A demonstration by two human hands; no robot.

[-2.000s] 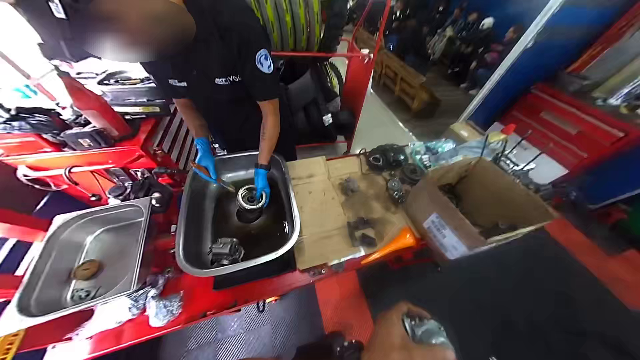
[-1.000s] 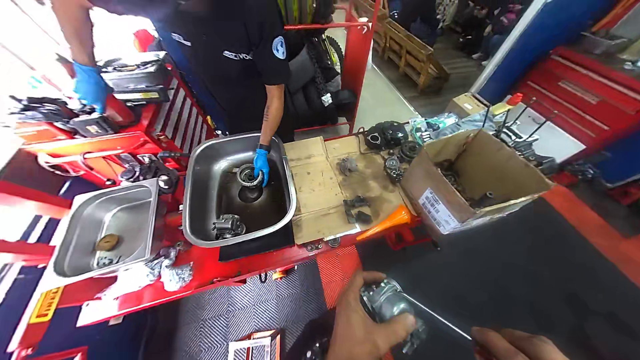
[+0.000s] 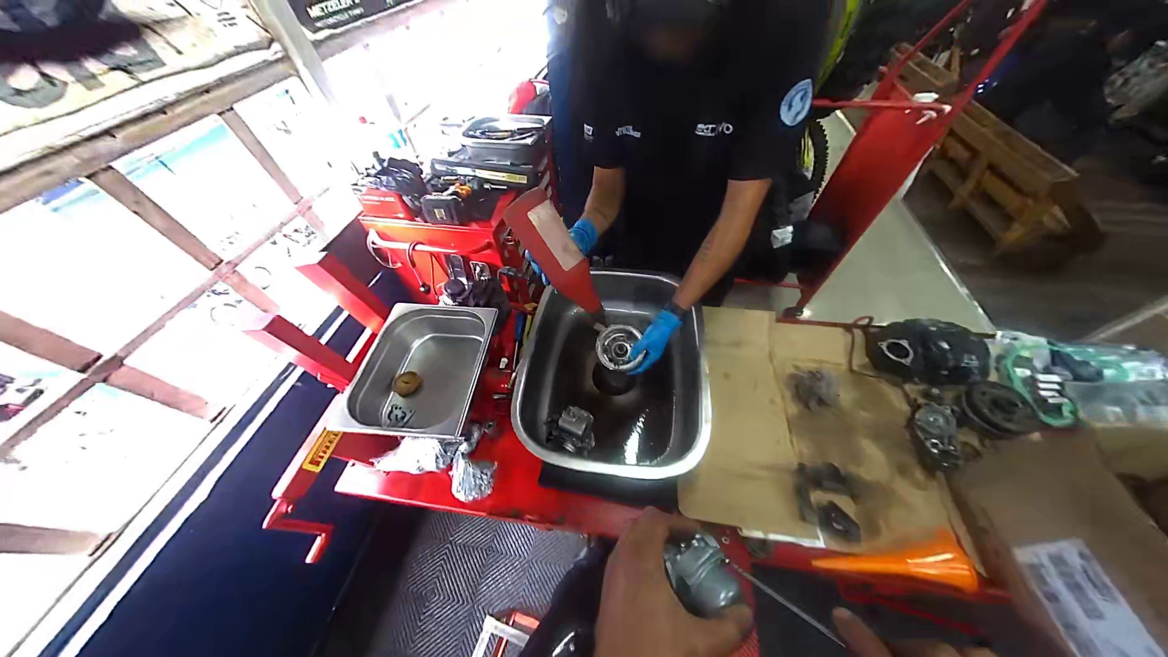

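My left hand (image 3: 652, 598) grips a grey metal carburetor (image 3: 703, 577) at the bottom centre, in front of the red bench. My right hand (image 3: 890, 639) is at the bottom edge, mostly cut off, its fingers at the lower end of a thin metal rod (image 3: 785, 602), likely a screwdriver shaft, whose other end meets the carburetor. Beyond the bench, a co-worker in blue gloves tips a red bottle (image 3: 554, 246) over a round metal part (image 3: 620, 348) above a steel basin (image 3: 630, 470). Another small metal assembly (image 3: 572, 429) lies in that basin.
A steel tray (image 3: 456, 365) with a brown ring stands left of the basin. Cardboard (image 3: 739, 392) on the right bears dark engine parts. An orange funnel (image 3: 912, 561) lies at its near edge, beside a cardboard box (image 3: 1031, 511). A red post rises behind the bench.
My right hand and the thin rod, out of view in the oldest frame, are now at the carburetor. The co-worker has brought the red bottle over to the basin. The view has swung left.
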